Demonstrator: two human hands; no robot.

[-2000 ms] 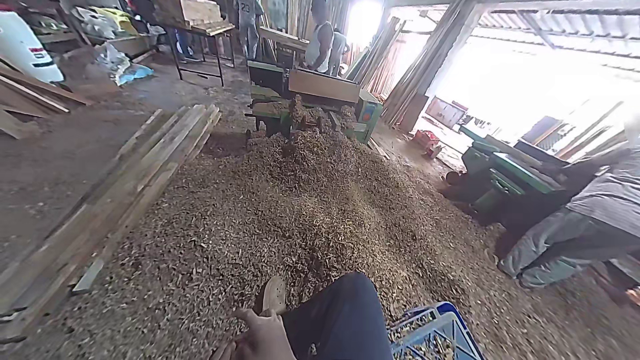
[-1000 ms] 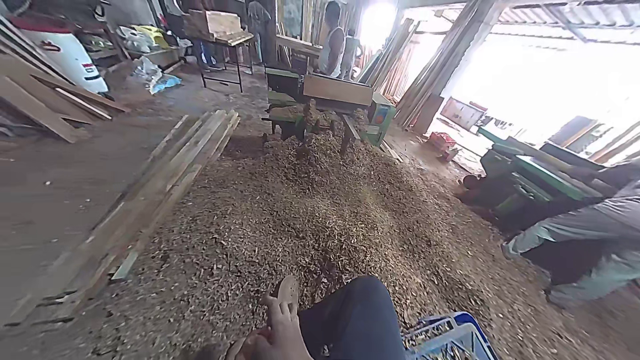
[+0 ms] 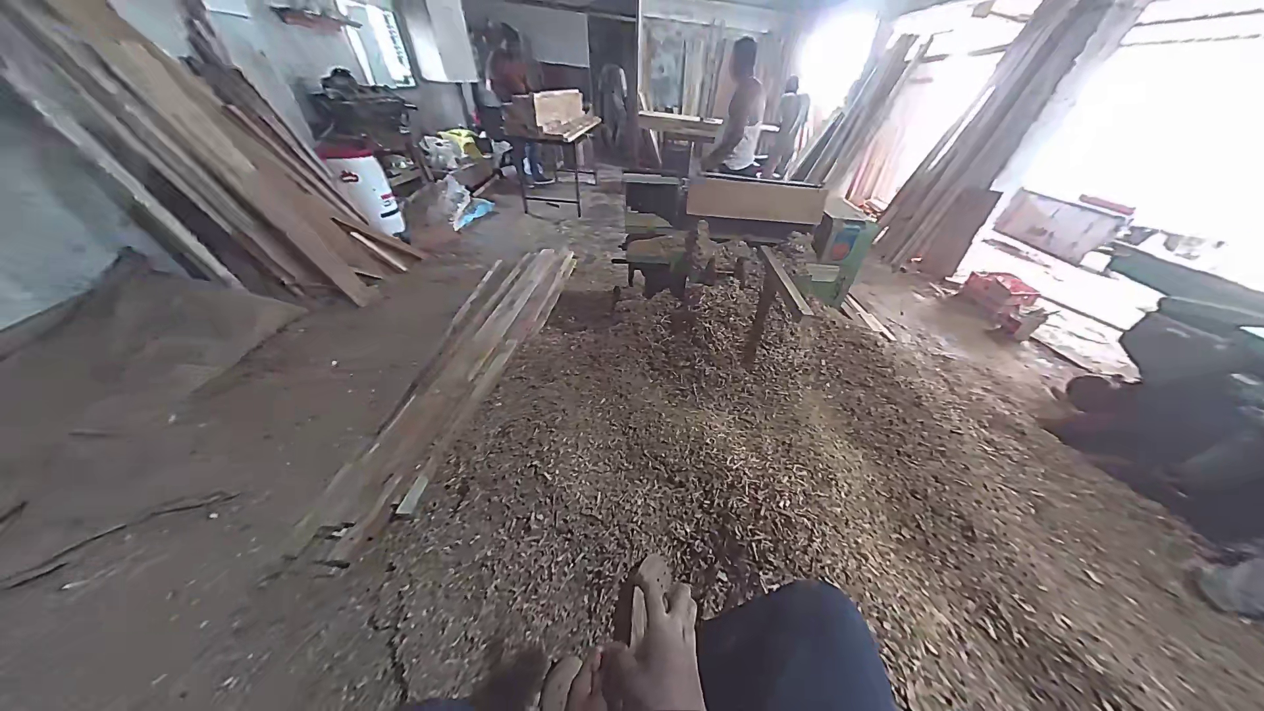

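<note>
At the bottom edge, my right hand lies beside my raised knee in dark trousers, its fingers pointing forward. Just past the fingertips shows a tan, rounded thing, perhaps the toe of a shoe; whether the hand touches it is unclear. Fingers that seem to be my left hand meet the right hand at its left side, mostly cut off by the frame. No held object can be made out in either. Wood shavings cover the floor around them.
Long boards lie on the floor at left, and more planks lean on the wall. Ahead, a green woodworking machine stands behind heaped shavings. A person is beyond it; another, blurred, is at the right.
The view has swung left, so the blue crate at lower right has left the frame and more leaning planks show. My hands stay together near the knee.
</note>
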